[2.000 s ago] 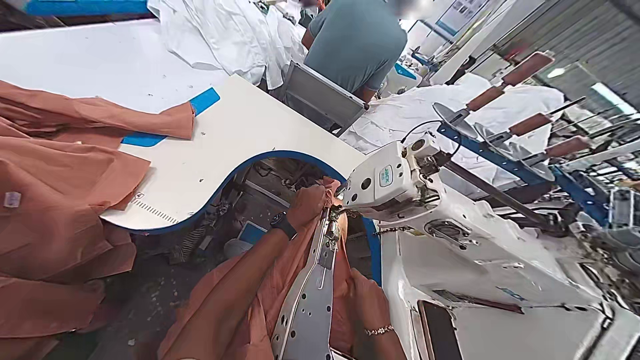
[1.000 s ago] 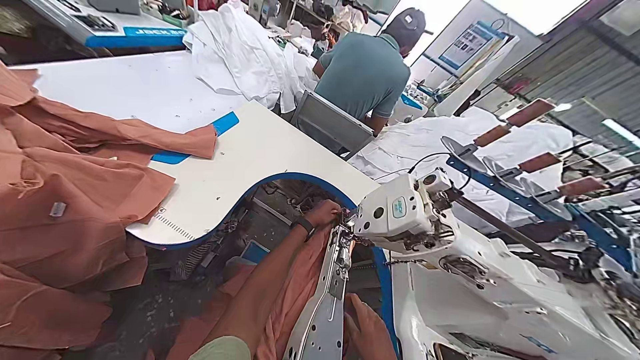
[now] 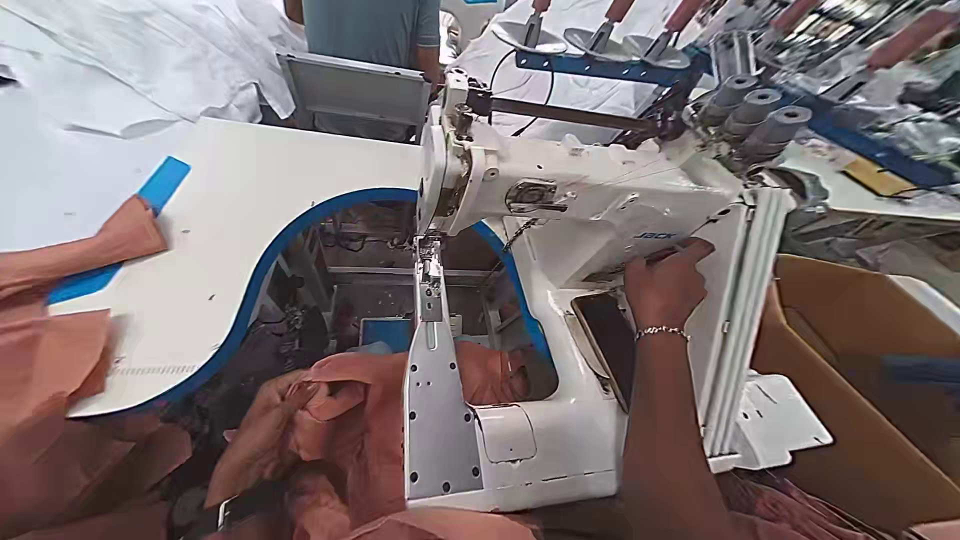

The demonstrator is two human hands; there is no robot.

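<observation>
A white Jack feed-off-the-arm sewing machine (image 3: 622,180) stands in front of me, its narrow arm (image 3: 442,405) reaching toward the lower middle. My left hand (image 3: 274,412) grips the edge of a salmon-coloured fabric garment (image 3: 379,420), left of that arm, and part of the cloth shows on the arm's other side. My right hand (image 3: 667,281), with a bracelet at the wrist, reaches to the machine body below the maker's name. Its fingertips are partly hidden, so whether it holds anything does not show. A dark phone-like object (image 3: 607,345) lies on the machine base beside my right forearm.
A white table with a curved blue edge (image 3: 247,300) borders the machine; more salmon cloth (image 3: 45,352) lies at left. Behind are white fabric (image 3: 172,60), a chair back (image 3: 352,86) and a person (image 3: 367,37). Thread cones on a blue stand (image 3: 607,67) rise behind; a brown box (image 3: 847,375) is at right.
My right hand has moved from beside the narrow arm up to the machine body. My left hand has come back from near the needle area, with the cloth. The view has turned strongly.
</observation>
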